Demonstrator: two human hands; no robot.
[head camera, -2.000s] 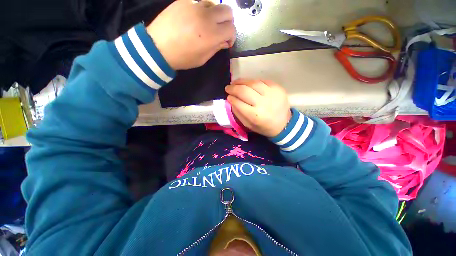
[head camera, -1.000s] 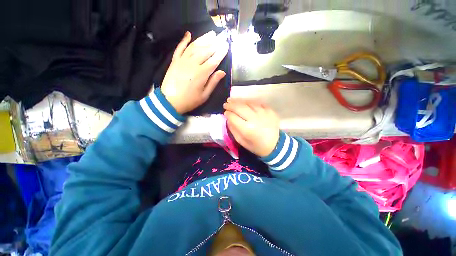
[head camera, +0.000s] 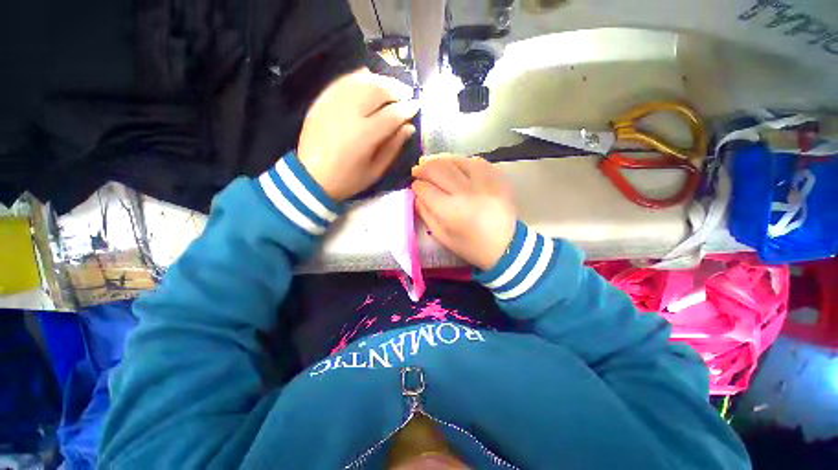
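Note:
Black cloth (head camera: 165, 101) spreads from the left to the bright machine needle area. My left hand (head camera: 354, 138) lies on it with bent fingers, its fingertips close to the needle area (head camera: 427, 87) and pinching the cloth near its edge. My right hand (head camera: 464, 207) is nearer to me, its thumb and fingers closed on a pink strip (head camera: 413, 240) at the cloth's edge. The strip, with a white side, hangs over the table's front edge toward my lap. Glare hides the presser foot and needle tip.
Scissors (head camera: 588, 139) with gold and orange-red handles lie right of the needle. A black knob (head camera: 473, 81) is beside the needle. A blue bundle (head camera: 788, 197) with white ties is far right. Pink strips (head camera: 726, 312) are heaped below the table edge. A yellow block (head camera: 18, 255) is far left.
Since one second ago, my left hand's spread fingers have bent and drawn together near the needle. The pink strip hangs straighter below my right hand, which has barely moved. Earlier the left hand was lifting cloth.

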